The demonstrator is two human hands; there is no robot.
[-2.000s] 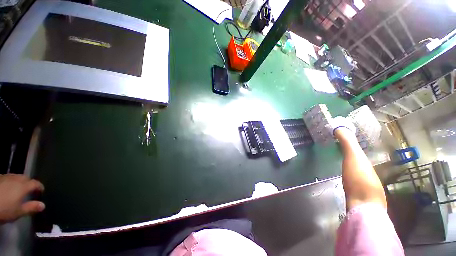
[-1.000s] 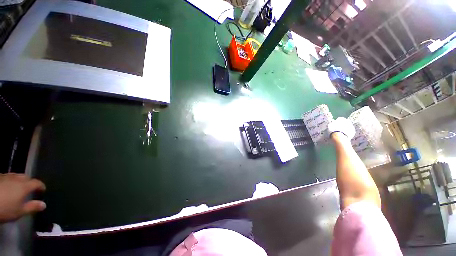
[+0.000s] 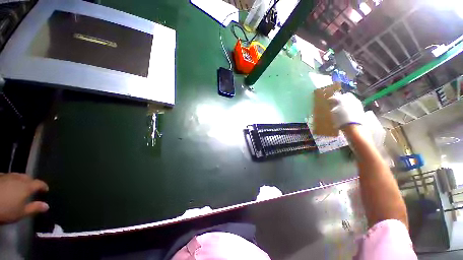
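Observation:
My right hand, in a white glove, holds a tan panel upright by its right side, above the right end of the rack. The black slotted rack lies on the green bench, its left part bare. White panels with small marks stand at its right end, partly behind the held panel. A pale stack is partly hidden behind my right wrist. My left hand is bare, at the left edge and cut off by it, fingers apart and empty.
A framed plate lies at the upper left, with shiny bits below it. A phone, an orange-red holder and a green post stand farther back. White paper lies at the far edge. The bench's front edge curves along below.
The white sheet that lay across the rack is gone from there. My right hand has moved up from the stacks and now holds a tan panel. My left hand has barely moved.

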